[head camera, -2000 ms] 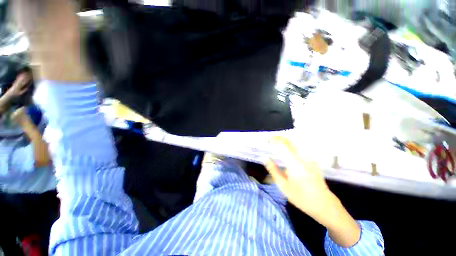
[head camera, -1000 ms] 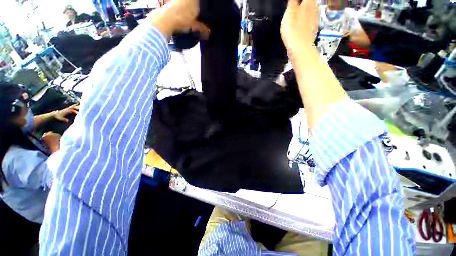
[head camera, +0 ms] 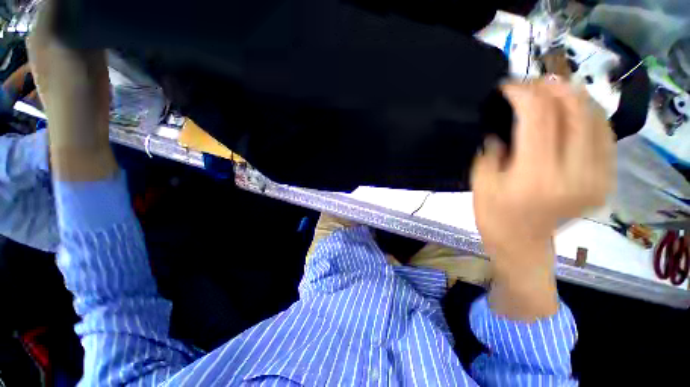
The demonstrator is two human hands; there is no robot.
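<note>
A large matte black garment piece (head camera: pixel 325 106) spans the upper middle of the view, over the white table (head camera: pixel 393 199). My left hand (head camera: pixel 64 53) is blurred at the top left, partly hidden by the cloth and partly cut off; the cloth stretches from it, though its fingertips are hidden. My right hand (head camera: pixel 548 143) is blurred, its fingers curled around the right edge of the cloth. The white sewing machine (head camera: pixel 594 68) shows partly behind my right hand; its needle area is hidden.
Red-handled scissors (head camera: pixel 671 257) lie at the table's right end, beside small orange-brown items (head camera: pixel 640 233). A pale tape ruler (head camera: pixel 333 202) runs along the front edge. A yellow-brown board (head camera: pixel 204 141) lies at left. Clear plastic (head camera: pixel 654 178) is at right. Another person's sleeve (head camera: pixel 26 189) shows far left.
The view has tilted down since one second ago. Both hands, then raised with the cloth hanging between them, are now farther apart, with the cloth spread sideways between them.
</note>
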